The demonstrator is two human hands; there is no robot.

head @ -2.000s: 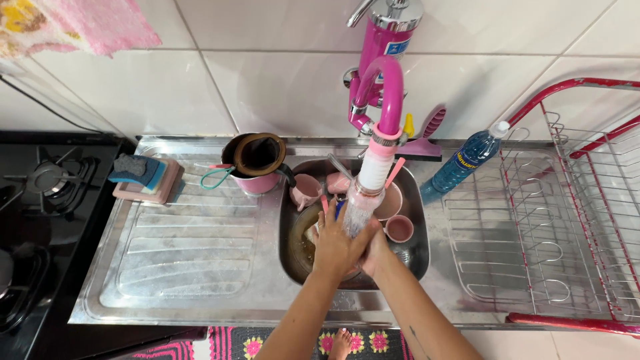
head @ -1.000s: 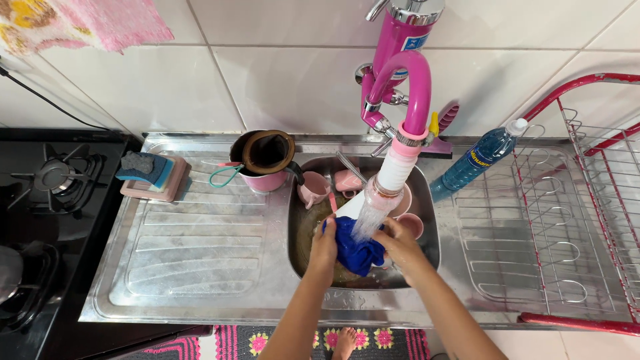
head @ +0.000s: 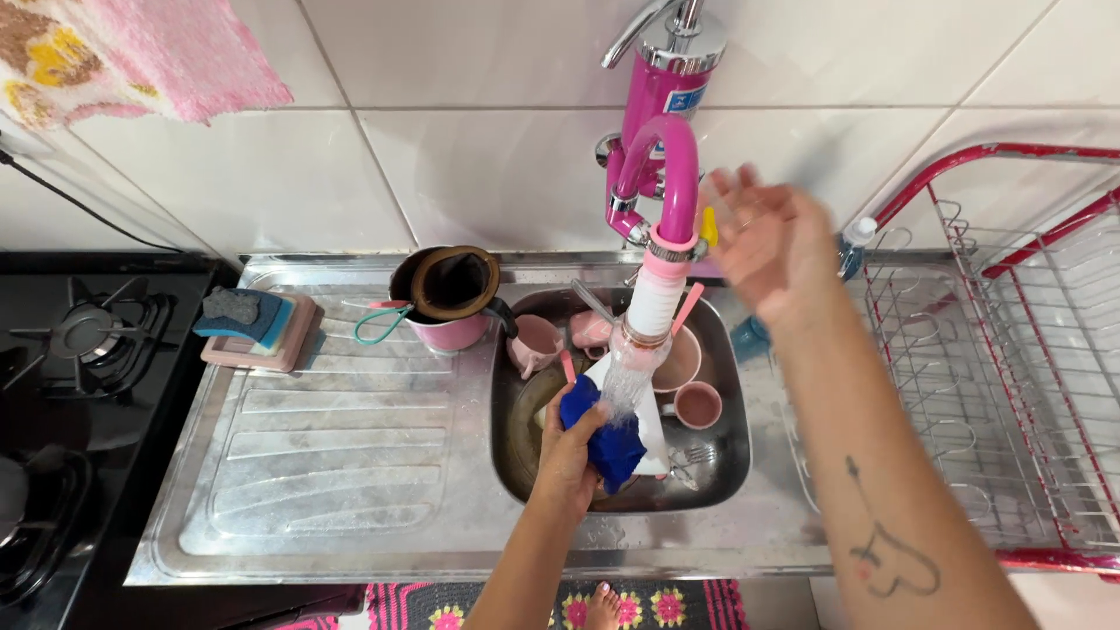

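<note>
My left hand [head: 570,446] grips a wet blue cloth [head: 617,451] over the sink basin [head: 744,437], beneath water running from the magenta faucet [head: 678,175]. My right hand [head: 770,236], blurred, is raised to the right of the faucet with fingers apart, near a yellow part [head: 710,227]; no held object shows in it. Inside the basin lie a pink cup [head: 535,343], a small pink mug [head: 698,405], a pink bowl [head: 681,363], a white item [head: 649,433] behind the cloth, and a fork [head: 700,455].
A pink pot [head: 451,334] holding a coffee strainer [head: 455,282] stands left of the basin. Farther left are sponges [head: 245,317] on a pink holder and a black stove [head: 87,341]. A wire dish rack [head: 989,350] and a blue bottle [head: 853,249] are at the right.
My right hand has left the blue cloth and risen up and right beside the faucet. My left hand still holds the cloth under the water.
</note>
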